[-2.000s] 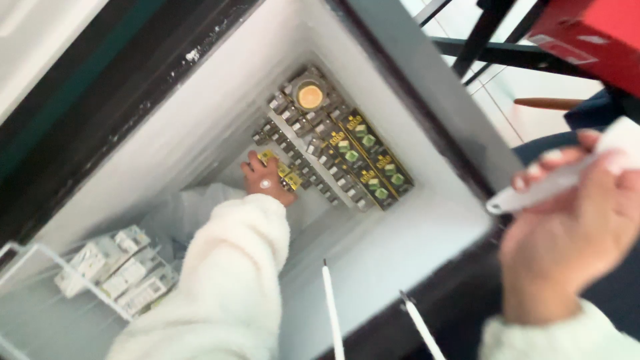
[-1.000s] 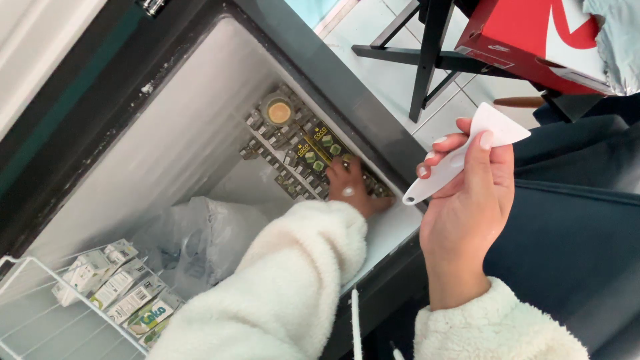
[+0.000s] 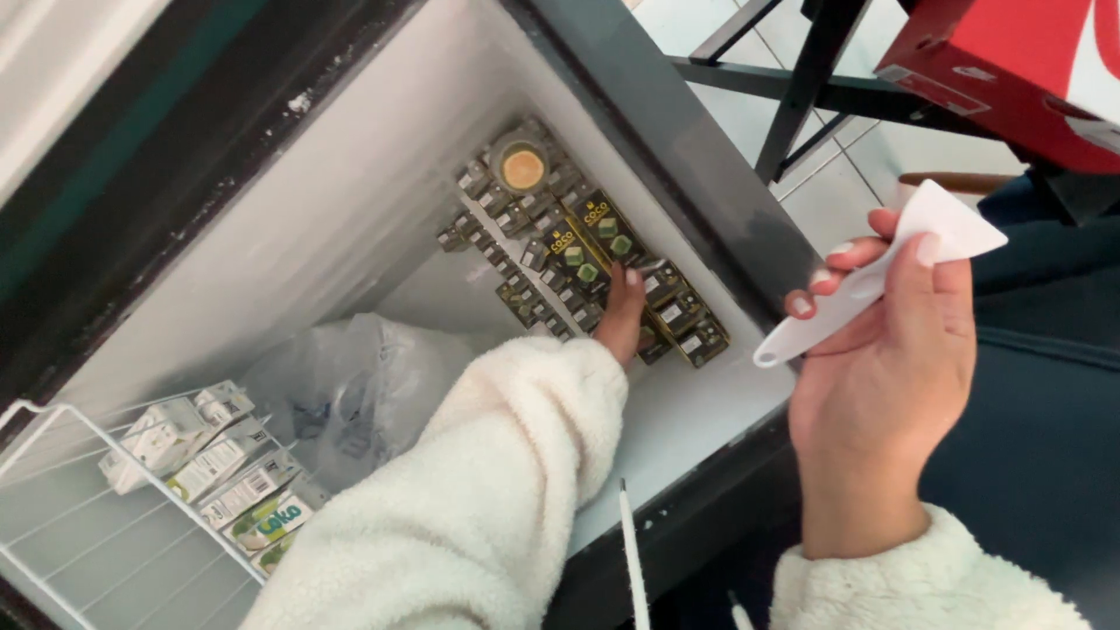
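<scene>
Deep inside a chest freezer (image 3: 691, 455), my left hand (image 3: 623, 306) reaches down to rows of small dark boxes (image 3: 569, 254) with yellow print and green cubes pictured on them. Its fingertips touch the boxes at the right part of the stack; whether they grip one is hidden. A round container with an orange-yellow top (image 3: 522, 170) sits at the far end of the stack. Above the freezer's right edge, my right hand (image 3: 884, 350) holds a white plastic scraper (image 3: 853, 293), its wide blade up and its handle hole toward the freezer.
A white wire basket (image 3: 131, 455) with several drink cartons (image 3: 254, 481) hangs at the lower left. Beside it lies a clear plastic bag (image 3: 359, 385). A red shoebox (image 3: 1006, 79) rests over a black folding frame (image 3: 814, 87) outside. White drawstrings (image 3: 632, 551) dangle near the freezer's front edge.
My left hand has moved from the small boxes at the stack's left side to the larger ones at its right. Boxes now show where the hand covered them one second ago. The scraper stays in my right hand.
</scene>
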